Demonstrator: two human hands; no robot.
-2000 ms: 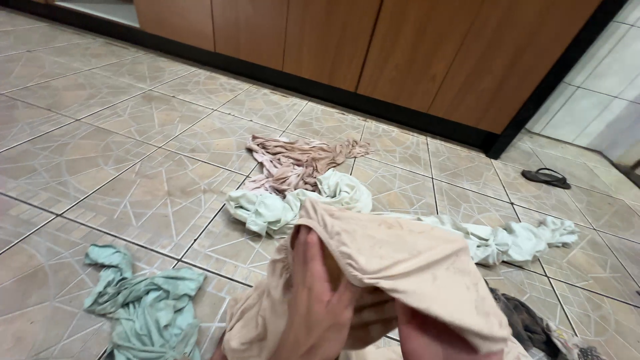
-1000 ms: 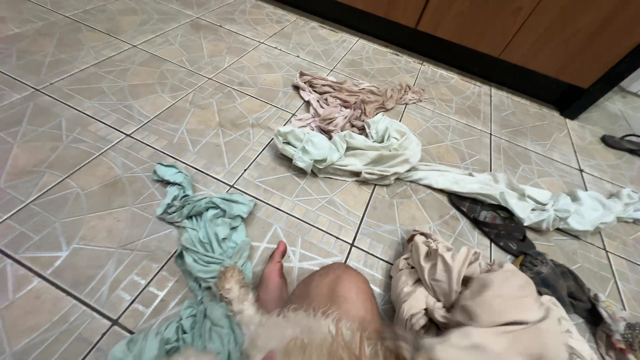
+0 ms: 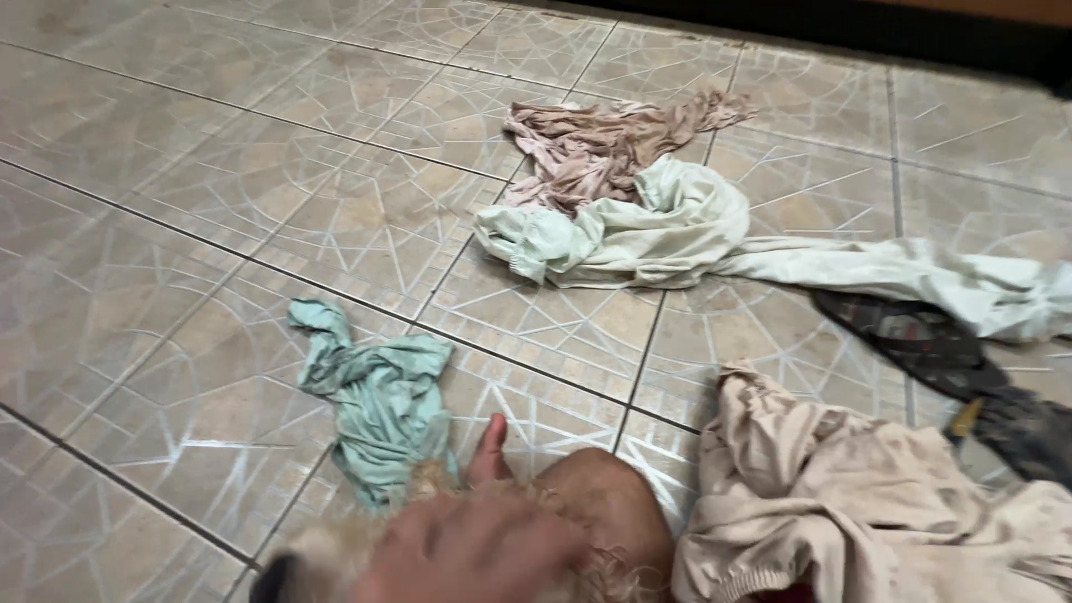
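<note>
My left hand, blurred by motion, is at the bottom centre, over or against the pale curly fur of an animal. Its fingers look extended and hold nothing that I can see. My right hand is not visible. Beside the fur are a bent bare knee and a bare toe. To the left lies a crumpled teal cloth. A bunched beige cloth garment with a gathered elastic edge fills the lower right, next to the knee.
Farther off on the tiled floor, a dusty pink cloth touches a twisted pale mint cloth that stretches right. A dark patterned item and dark crumpled fabric lie at right. A dark cabinet base runs along the top.
The beige garment, held up in both hands two seconds ago, now lies at lower right. The animal's fur and the knee have come into view. The view has tilted down.
</note>
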